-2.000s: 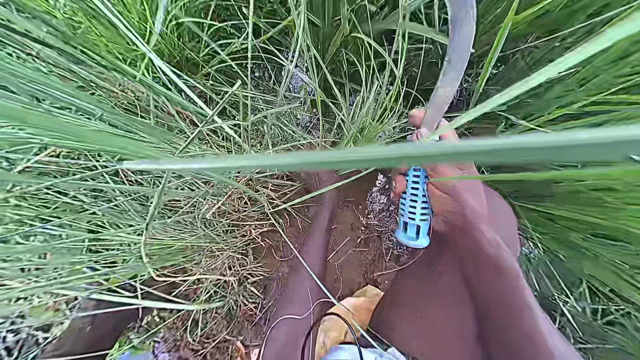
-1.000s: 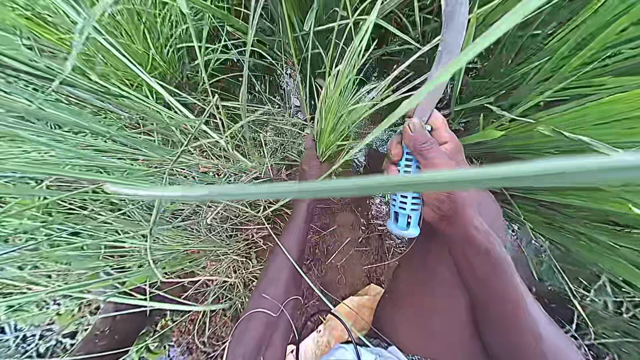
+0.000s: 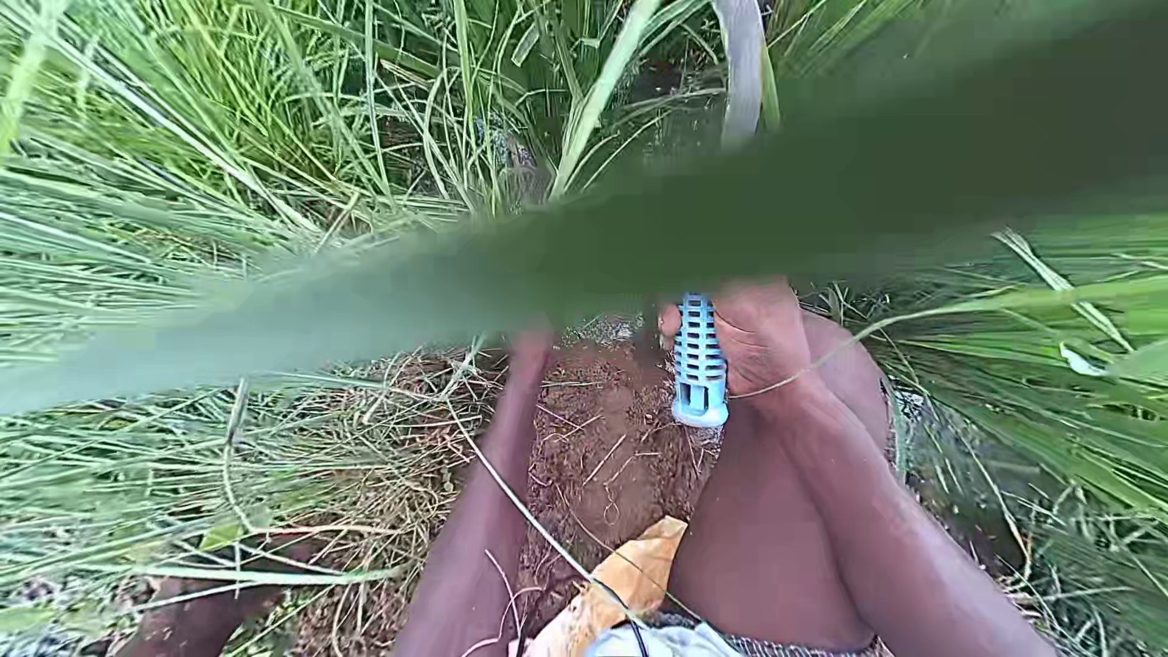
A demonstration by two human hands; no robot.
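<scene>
My right hand (image 3: 762, 342) is closed around the light-blue slotted plastic handle (image 3: 701, 365) of a curved-bladed tool, which looks like a sickle. Its grey metal blade (image 3: 744, 73) rises toward the top of the view, and a blurred leaf hides where blade and handle meet. Only the wrist end of my left hand (image 3: 532, 342) shows, left of the handle; the same leaf covers its fingers, so what they hold cannot be seen. Tall green grass (image 3: 511, 73) stands beyond both hands.
A wide out-of-focus grass blade (image 3: 584, 255) crosses close before the camera. Flattened stalks (image 3: 365, 474) lie at left, with muddy ground (image 3: 611, 438) between my arms. My bare leg (image 3: 766, 547) and a yellowish cloth or sheet (image 3: 630, 575) are below. Dense leaves (image 3: 1031, 365) stand at right.
The near leaf has swung across and now covers my left hand and part of the right. The green tuft seen by my left hand one second ago no longer shows there.
</scene>
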